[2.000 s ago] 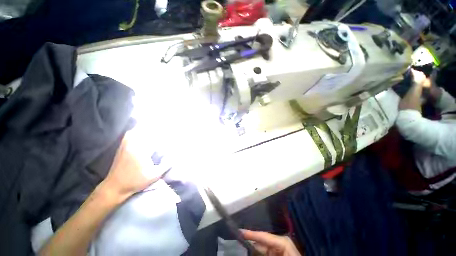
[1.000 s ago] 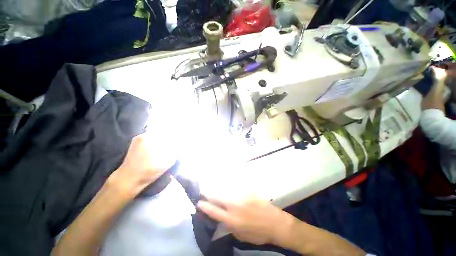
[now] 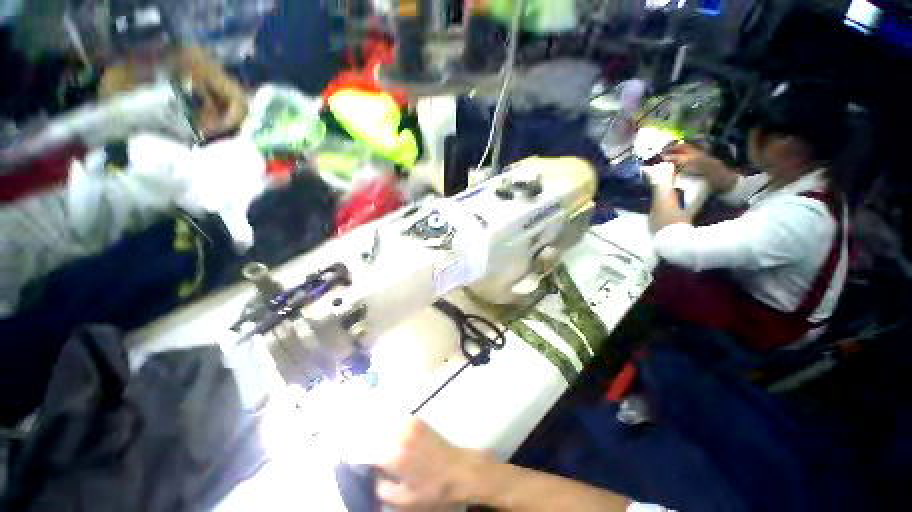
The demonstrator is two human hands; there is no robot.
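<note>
The charcoal-grey garment piece [image 3: 130, 420] lies bunched on the white table at the left. A dark part of the cloth [image 3: 357, 486] shows at the bottom edge, below the lamp glare. My right hand [image 3: 425, 468] is at the bottom centre, at this dark cloth; glare and blur hide whether its fingers hold it. My left hand is not in view. The cream sewing machine [image 3: 400, 290] stands beyond, its needle area washed out by the bright lamp.
Black scissors [image 3: 473, 332] lie under the arm. Thread snips [image 3: 295, 300] rest on the head beside a knobbed post [image 3: 260, 276]. A green patterned strap [image 3: 575, 320] wraps the bed. Another person [image 3: 770, 235] works at the right. Piled garments and bags lie behind.
The view has swung up and right, bringing the other person and the piles into view. My left hand has left the picture. My right hand appears lower and further left.
</note>
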